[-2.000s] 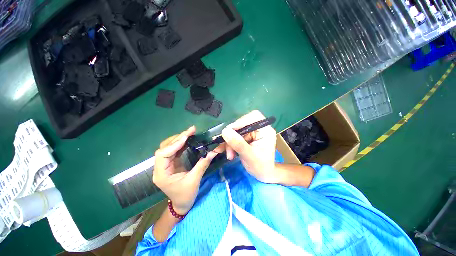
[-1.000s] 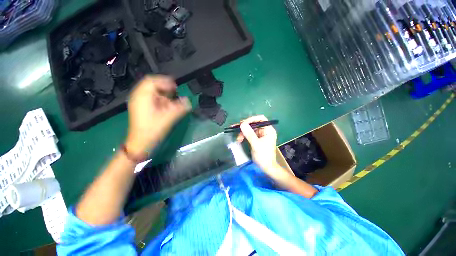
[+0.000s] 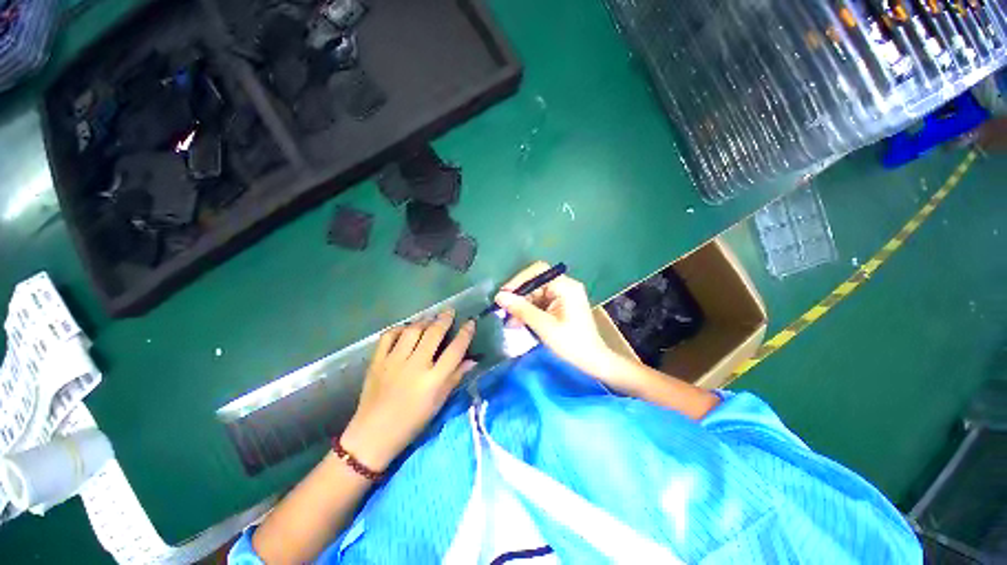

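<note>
A long grey adhesive sheet with a white edge (image 3: 293, 425) lies along the bench edge in front of me. My left hand (image 3: 411, 373) lies palm down over its right part, fingers slightly apart; a dark edge shows beneath the fingers, but I cannot tell if the hand holds a part. My right hand (image 3: 558, 320) grips slim black tweezers (image 3: 543, 278), their tip pointing down-left at the sheet's right end, close to my left fingertips. Several black plastic parts (image 3: 428, 226) lie beyond the hands, with one apart (image 3: 350, 227) to their left.
A black divided tray (image 3: 320, 166) with heaped black parts stands at the upper left. A label roll (image 3: 61, 469) with a curling strip is at left. An open cardboard box (image 3: 734, 304) with black parts is at right, below clear stacked trays (image 3: 729, 110) and an empty clear tray (image 3: 797, 232).
My left hand, blurred near the divided tray a second ago, has come down onto the sheet. The tweezers' tip now points down to the sheet beside it.
</note>
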